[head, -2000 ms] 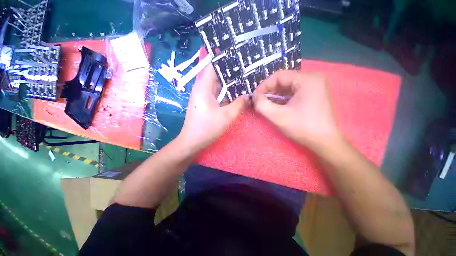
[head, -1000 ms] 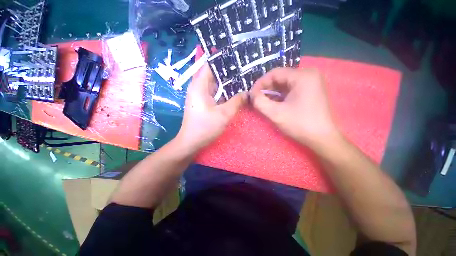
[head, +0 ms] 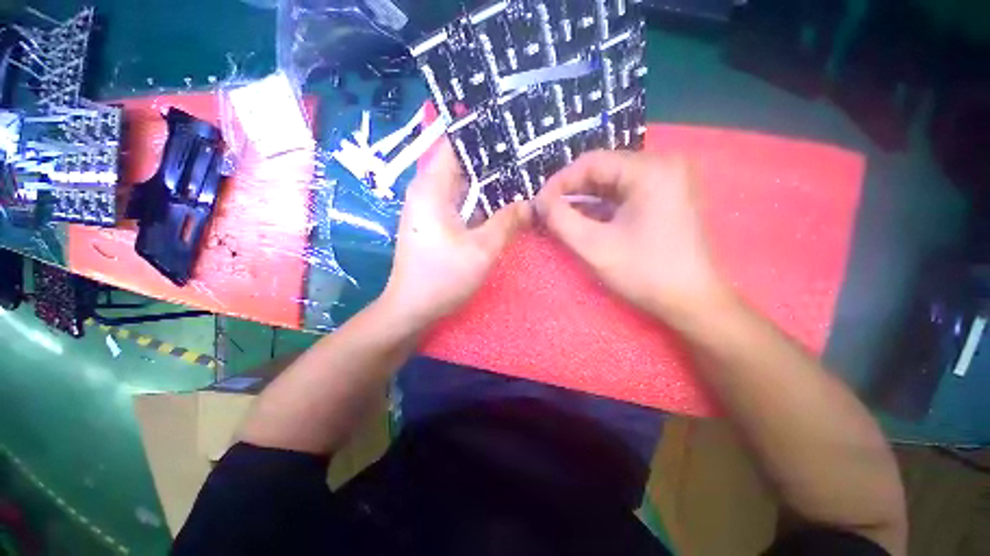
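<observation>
A dark circuit board panel with a grid of whitish parts is tilted above the pink-red foam mat. My left hand grips its lower left corner, thumb at the near edge. My right hand is at the same edge, thumb and forefinger pinched together against my left thumb tip. A white strip shows between the curled fingers of my right hand. The small part at the fingertips is too hidden to tell. White strips lie across the panel.
Loose white strips lie left of the panel. A black moulded part lies on the left mat. More panels are at far left. A clear bag is at the back. A cardboard box is below the bench.
The panel and both hands have shifted very slightly in the picture, as has the bench. Both hands keep the same hold at the panel's near edge.
</observation>
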